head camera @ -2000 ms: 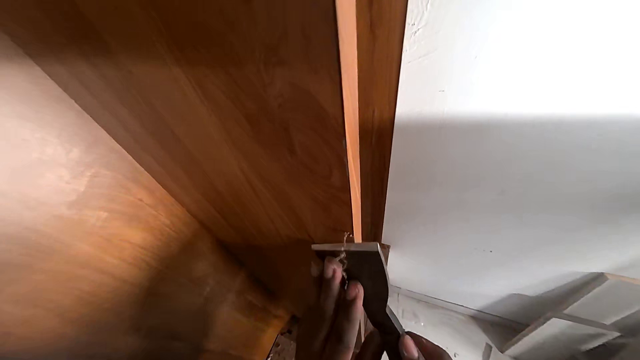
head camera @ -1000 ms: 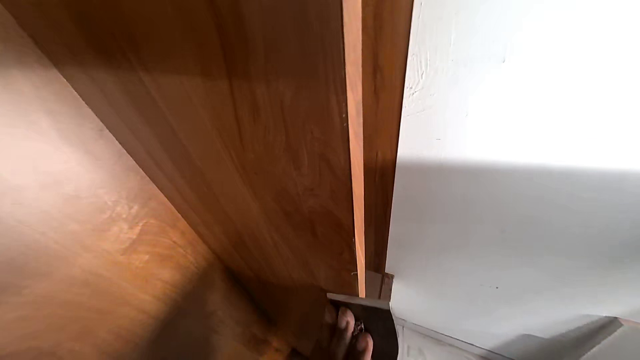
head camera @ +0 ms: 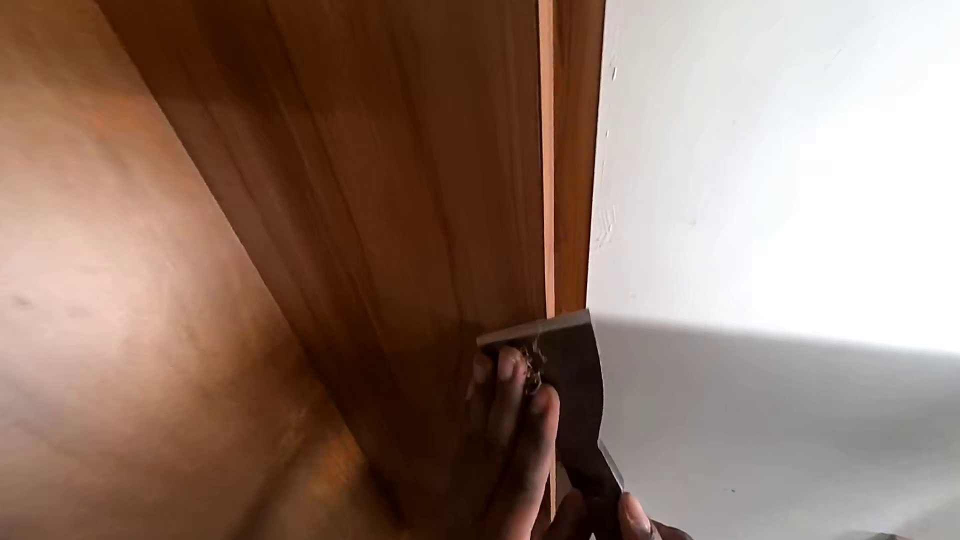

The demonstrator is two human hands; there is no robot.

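Note:
A dark metal blade with a wide, bright edge, which looks like a scraper or plane iron, lies across the narrow light wooden strip. My left hand presses its fingertips on the blade's left part, beside a small curl of wood shavings. Low in the view, my right hand grips the narrow lower end of the tool between thumb and fingers. To the left of the strip is a brown wooden panel; on its right runs a darker wooden frame piece.
A white wall with small chips and scuffs borders the frame on the right. A broad, glossy wooden panel fills the left side and meets the brown panel at a slanted edge.
One second ago the blade was low at the bottom edge of the view; now it shows higher on the strip. The view has also shifted, and the tiles or boards at lower right have mostly left it.

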